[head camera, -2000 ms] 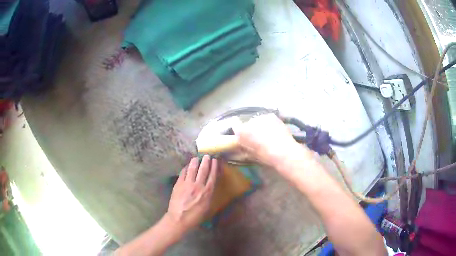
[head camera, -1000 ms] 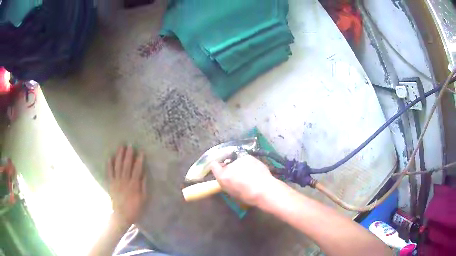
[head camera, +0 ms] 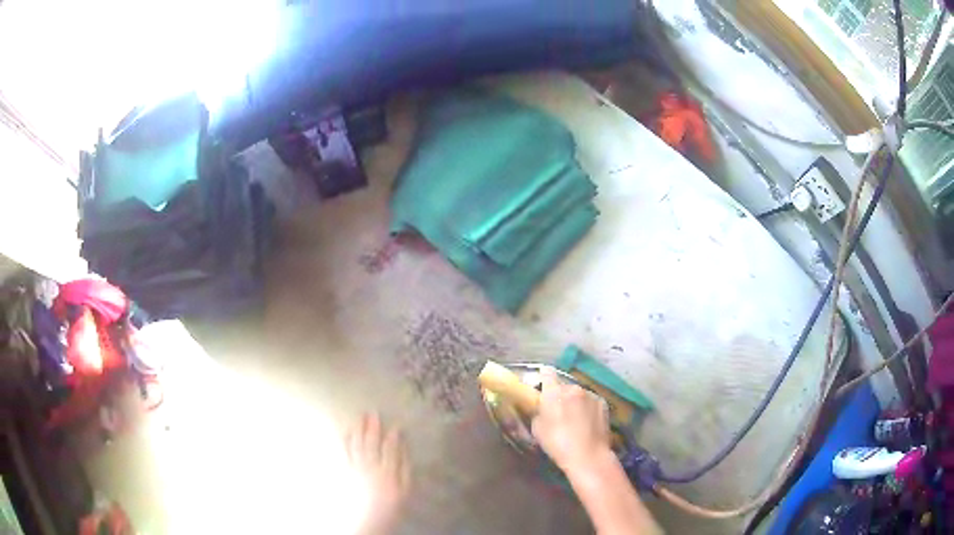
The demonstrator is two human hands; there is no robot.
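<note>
My right hand [head camera: 570, 420] is closed on the pale yellow handle of the steam iron [head camera: 509, 402]. The iron covers part of a green pocket piece [head camera: 605, 376], whose far edge shows beyond it. A strip of the tan-orange template [head camera: 619, 405] shows beside that green edge. My left hand [head camera: 379, 455] rests away to the left of the iron, palm down, fingers apart and empty, partly washed out by glare.
A loose green pile [head camera: 492, 188] lies at the far side of the table. A dark stack [head camera: 173, 246] with green on top is at the left, a dark box [head camera: 333, 157] near it. The navy roll [head camera: 450, 52] runs behind. A power cord [head camera: 769, 397] and hose [head camera: 722, 512] trail right.
The view has shifted, showing more of the far side. My left hand has left the template and moved left. The iron has moved over the green piece and its handle has turned.
</note>
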